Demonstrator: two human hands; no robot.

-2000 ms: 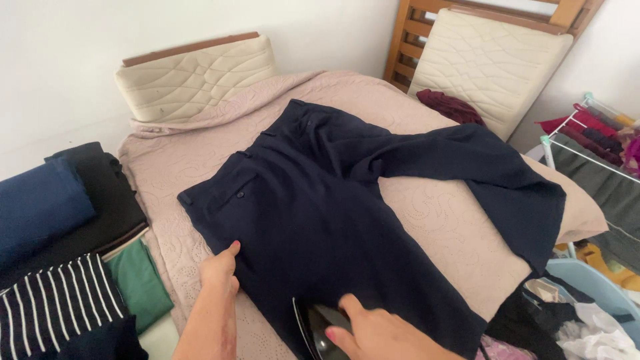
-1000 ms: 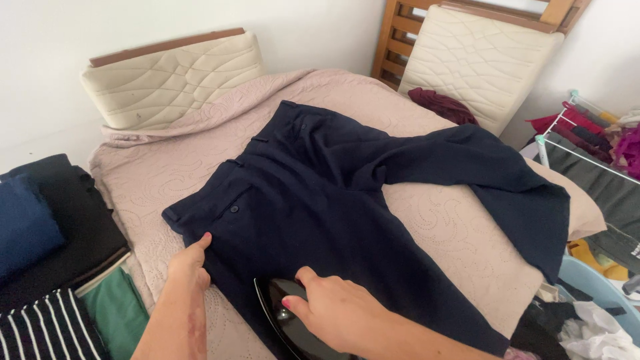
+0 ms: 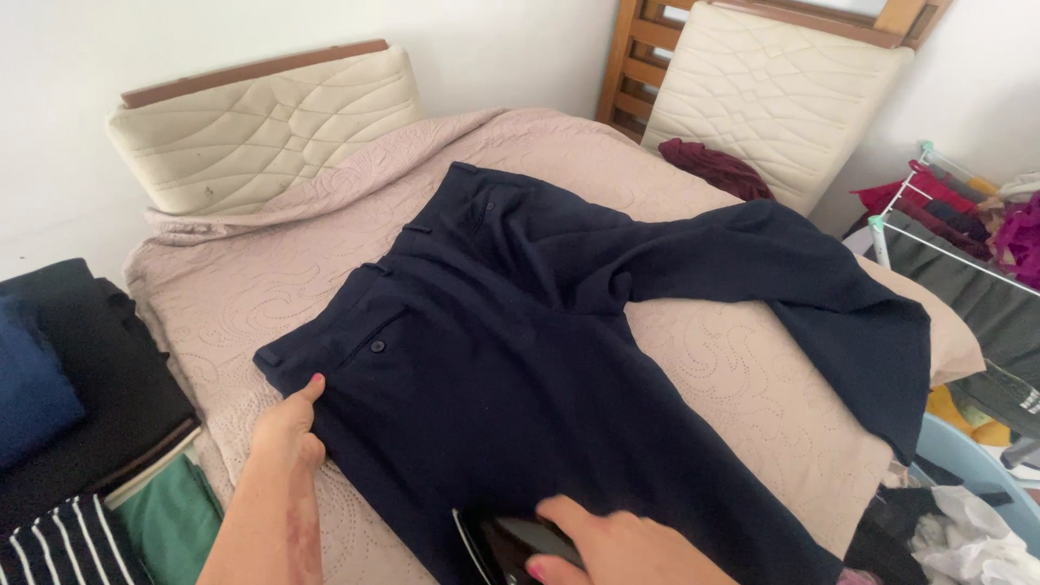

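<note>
Navy trousers (image 3: 520,366) lie spread over a pale pink quilted cover (image 3: 260,301), waistband toward the upper left, one leg bent out to the right. My left hand (image 3: 288,431) holds the side edge of the trousers just below the waistband, near a buttoned back pocket, thumb on top and the other fingers hidden. At the bottom of the view my right hand (image 3: 609,544) is closed around a dark clothes iron (image 3: 508,540) that rests on the upper part of the nearer leg. The iron's rear and handle are partly hidden by the hand and the frame edge.
Folded clothes (image 3: 89,366) are stacked at the left, with a striped garment (image 3: 69,544) and a green one (image 3: 166,516) nearer. Two cream padded chair backs (image 3: 276,122) stand behind. A drying rack (image 3: 959,252) and a blue tub (image 3: 975,463) of clothes are at the right.
The iron in my right hand has shifted a little over the trouser leg. My left hand stays at the same edge of the trousers.
</note>
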